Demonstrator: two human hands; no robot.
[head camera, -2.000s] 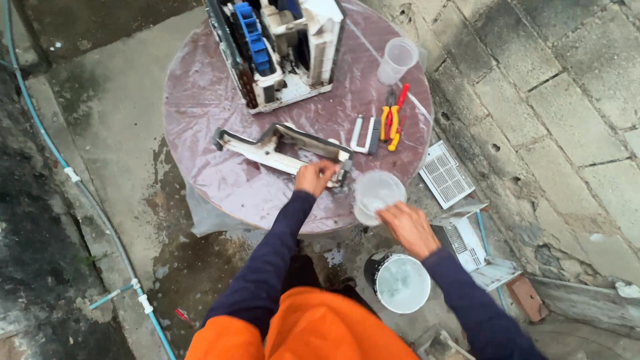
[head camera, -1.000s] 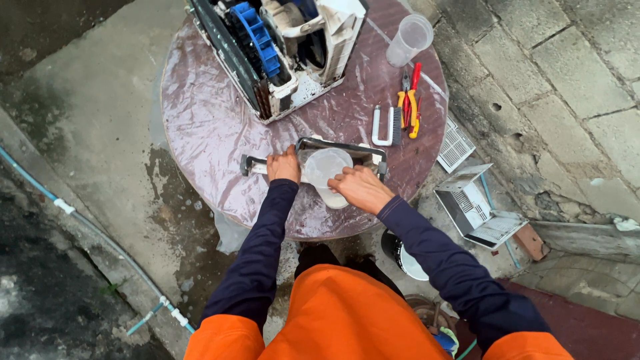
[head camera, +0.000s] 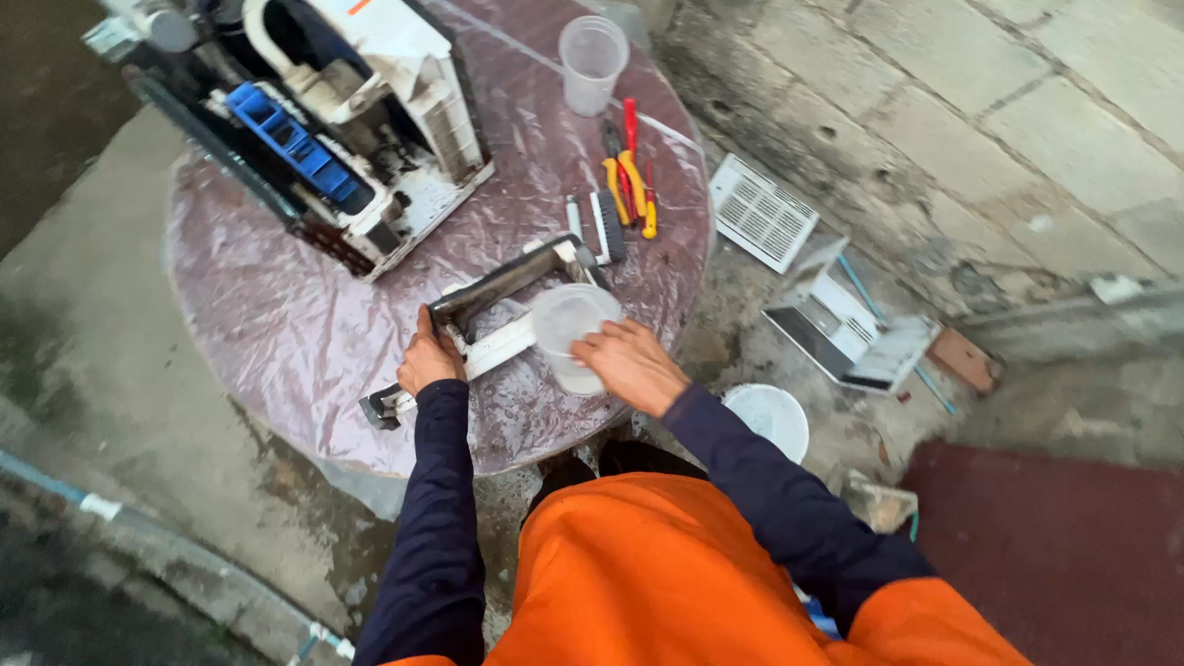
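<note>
My left hand (head camera: 432, 356) grips the left part of a dirty white and dark plastic frame (head camera: 500, 347), which lies at a slant on the plastic-covered round table (head camera: 305, 342). In my right hand (head camera: 634, 365) is a translucent plastic cup (head camera: 575, 319), held by its side over the frame's lower right part. Whether the cup holds water cannot be made out. A brush with dark bristles (head camera: 609, 227) lies just beyond the frame's upper right corner. Past it are pliers with yellow and red handles (head camera: 634, 190) and a screwdriver (head camera: 650, 205).
A partly opened appliance (head camera: 370, 139) with a blue fan wheel (head camera: 291, 143) stands at the table's back left. Another clear cup (head camera: 592, 65) stands at the back. On the ground at right are a white bucket (head camera: 770, 421), a vented grille (head camera: 763, 213), white panels (head camera: 837, 328) and a brick (head camera: 964, 359).
Two seconds ago the right hand held the cup off the table's edge, near the bucket; now the cup is over the frame. The left hand has moved from the frame's right end to its left part.
</note>
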